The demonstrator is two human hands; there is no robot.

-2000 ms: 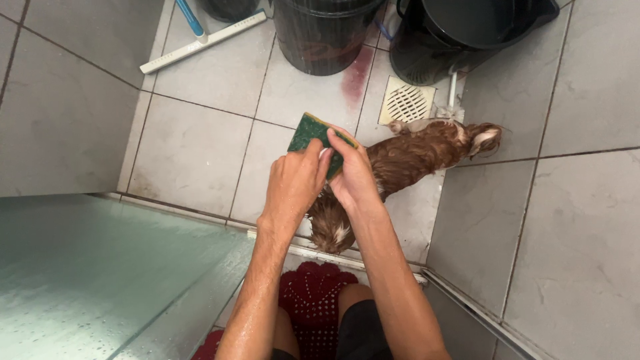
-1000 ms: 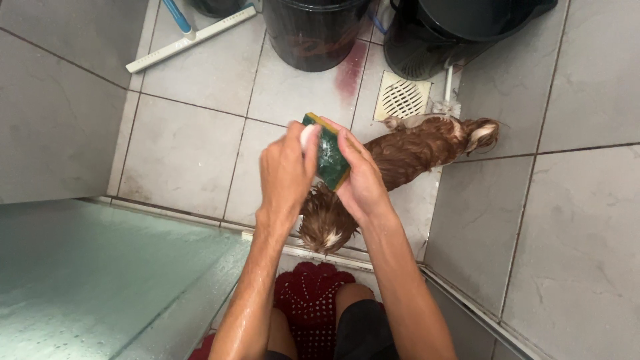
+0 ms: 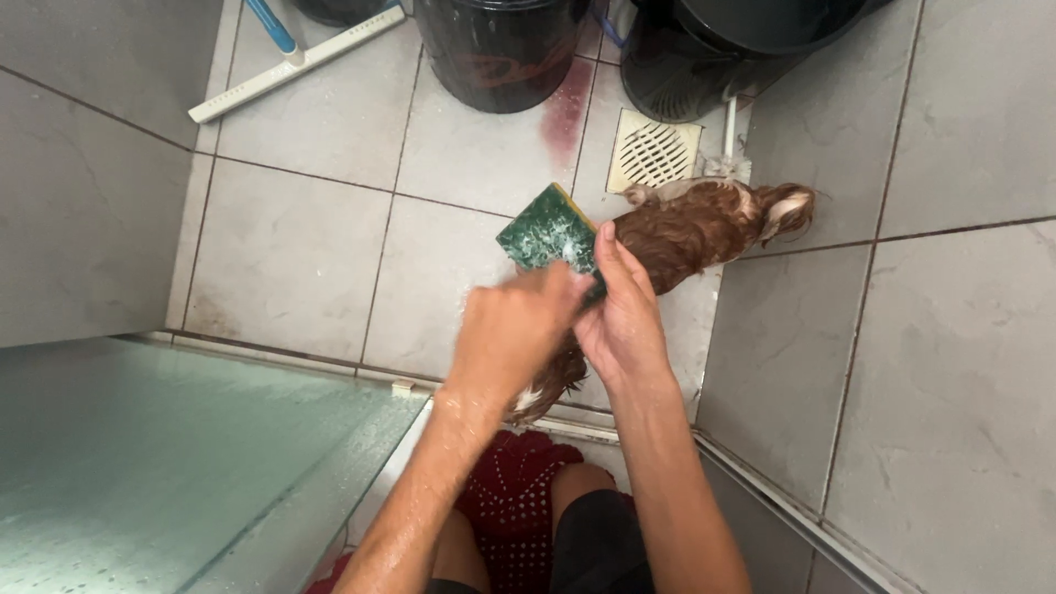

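A green and yellow scouring sponge bears white lather on its green face. My right hand grips its lower right edge, thumb upward. Blurred by motion, my left hand is against the sponge's lower part with its fingers curled; whether it holds a small white piece, as an earlier frame suggests, cannot be told. Beneath and behind the hands a wet brown and white dog stands on the tiled floor, its head end toward my knees apparently, partly hidden by my hands.
A floor squeegee lies at upper left. Black buckets stand along the top, near a reddish stain. A square floor drain and a white-handled brush are beside the dog. A glass panel is at lower left, a red mat below.
The sponge has turned in my right hand, so that its lathered green face shows more. My left hand has moved down across it. The dog has stayed in about the same place.
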